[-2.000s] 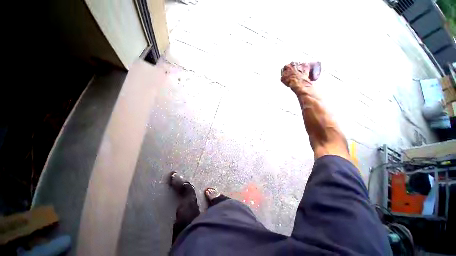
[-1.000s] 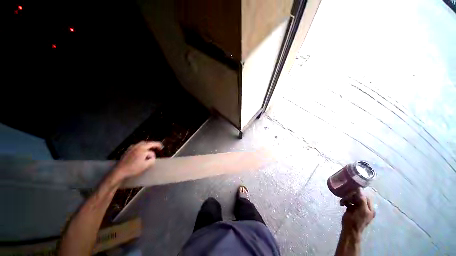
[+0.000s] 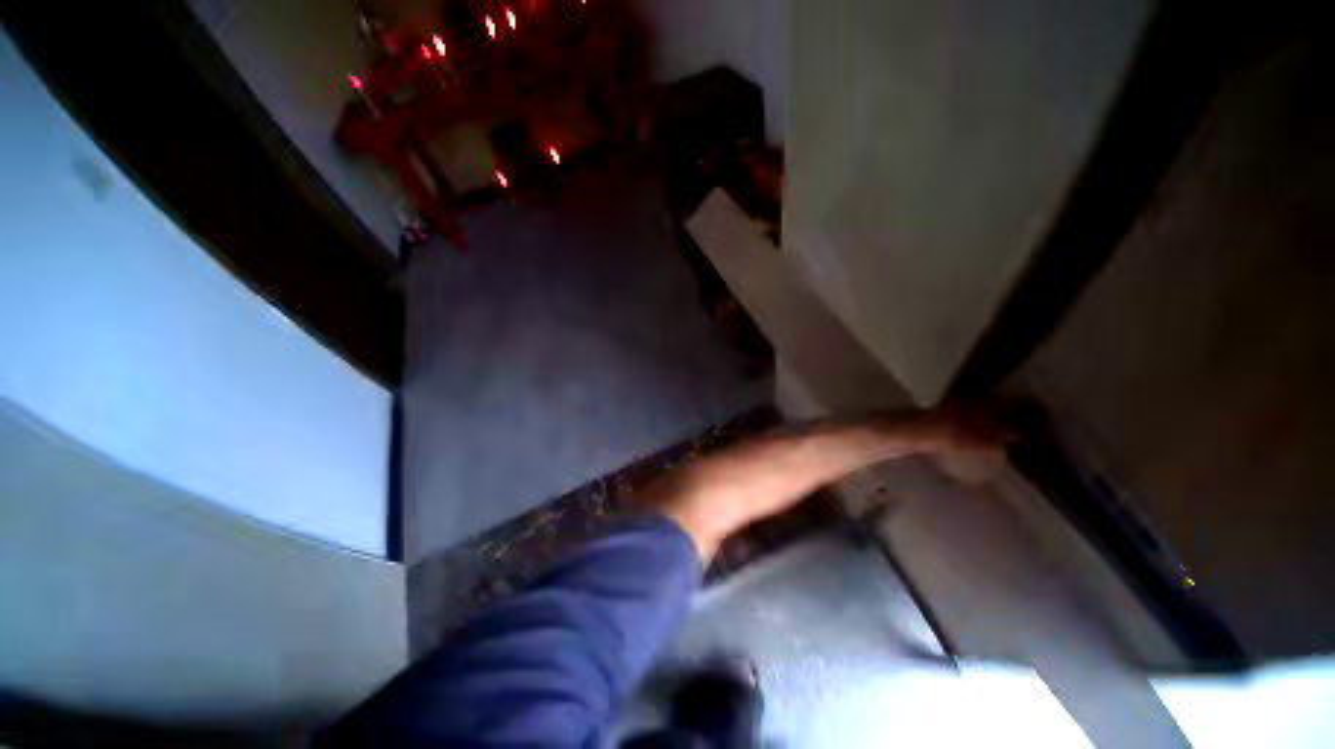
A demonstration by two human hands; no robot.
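Note:
A long, pale plywood strip (image 3: 952, 534) slants from the upper middle of the head view to the bottom right edge, in front of a doorway edge. My left hand (image 3: 969, 439) reaches across from the lower left in a blue sleeve and is closed on the strip's far edge, about midway along it. The fingers are blurred and in shadow. My right hand and the jar are out of the picture.
A pale wall panel (image 3: 864, 190) and a dark door frame (image 3: 1127, 542) stand close beside the strip. A dim room holds a red stand (image 3: 498, 132) with small red lights. A dark speckled threshold (image 3: 542, 549) crosses the floor. Bright floor shows at the bottom.
The view has swung left from the bright outdoor floor to the dim room. The strip now slants steeply, with my left hand on it. My right hand and the jar have left the view.

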